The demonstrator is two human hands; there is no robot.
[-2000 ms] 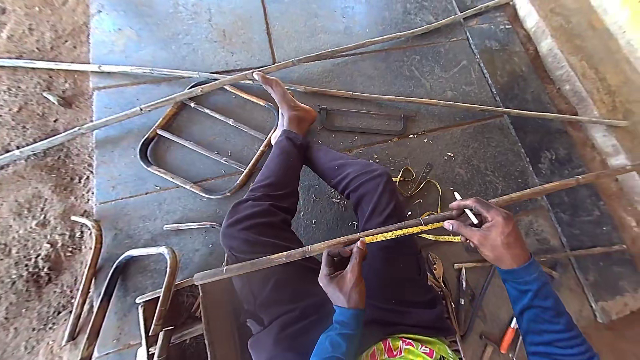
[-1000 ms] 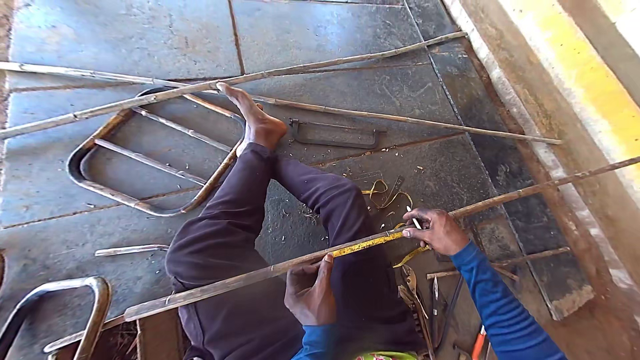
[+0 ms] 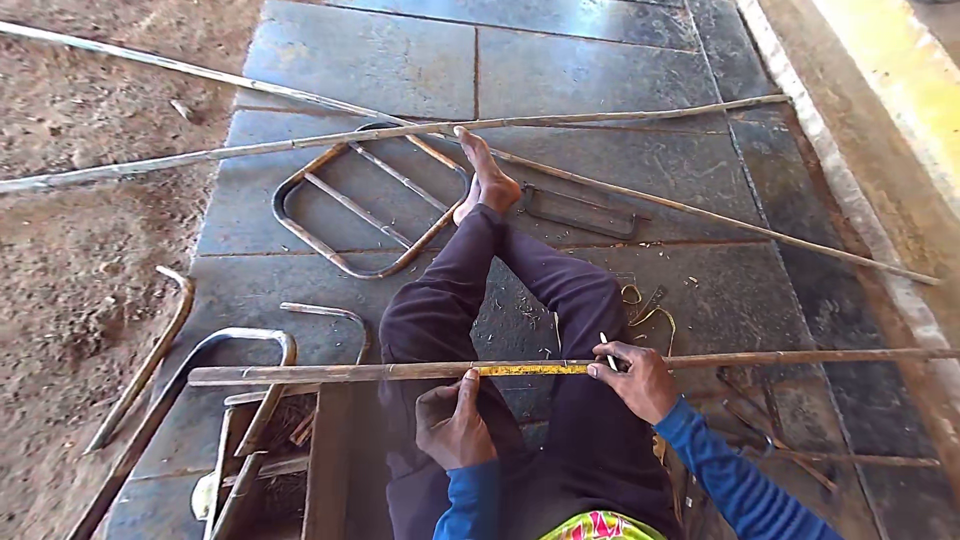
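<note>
A long cane pole (image 3: 322, 373) lies across my thighs, its left end over a wooden box. Along its near side a yellow measuring tape (image 3: 532, 369) is stretched between my hands. My left hand (image 3: 457, 424) pinches the tape's left end against the pole with thumb and finger. At the tape's right part, my right hand (image 3: 637, 375) holds tape and pole, with a thin white marking stick (image 3: 608, 351) between its fingers. The loose end of the tape (image 3: 664, 319) curls on the floor beyond my right hand.
A rounded cane frame (image 3: 337, 259) with crossbars lies beside my feet, near a hacksaw (image 3: 581, 214). Two long poles (image 3: 637, 116) (image 3: 697, 214) cross beyond. Bent cane pieces (image 3: 240, 334) and a wooden box (image 3: 326, 457) stand at left. Tools and sticks (image 3: 795, 450) lie at right.
The pole has turned from a slant to nearly level in view. Both hands remain on the pole and tape. The view has shifted.
</note>
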